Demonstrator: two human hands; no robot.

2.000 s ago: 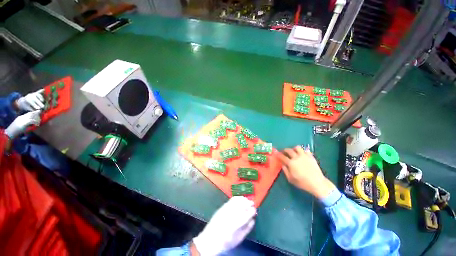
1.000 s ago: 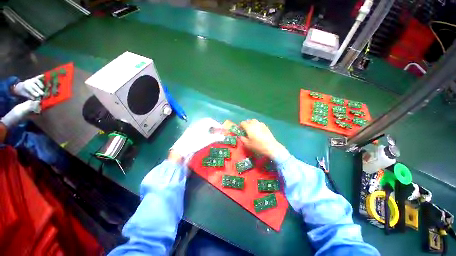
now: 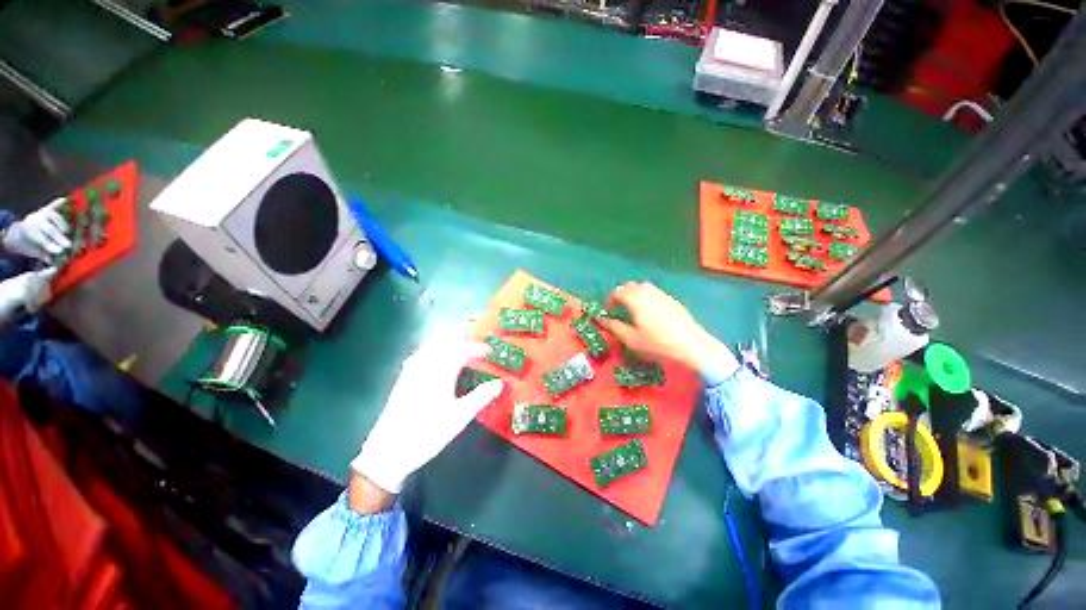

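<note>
An orange-red board tray point(image 3: 569, 453) lies on the green bench in front of me, with several green circuit boards point(image 3: 625, 421) spread on it. My left hand point(image 3: 419, 411), in a white glove, is at the tray's left edge. Its thumb and fingers are apart around a partly hidden board point(image 3: 478, 380); its grip is unclear. My bare right hand point(image 3: 665, 328) reaches over the tray's back right side. Its fingertips are on a small board point(image 3: 594, 311) near the back corner, and the palm hides part of the tray.
Left are a grey box with round black front point(image 3: 256, 226), a blue pen point(image 3: 384, 241) and a solder spool point(image 3: 242, 358). A second loaded tray point(image 3: 715, 232) lies back right, beside a metal post point(image 3: 953, 197). A tool tray holds a yellow ring point(image 3: 902, 454). Another person's gloved hands point(image 3: 42, 232) are far left.
My left hand has moved from the tray's back corner down its left edge, uncovering boards there. My right hand has shifted slightly right and stays near the back. The view has shifted a little.
</note>
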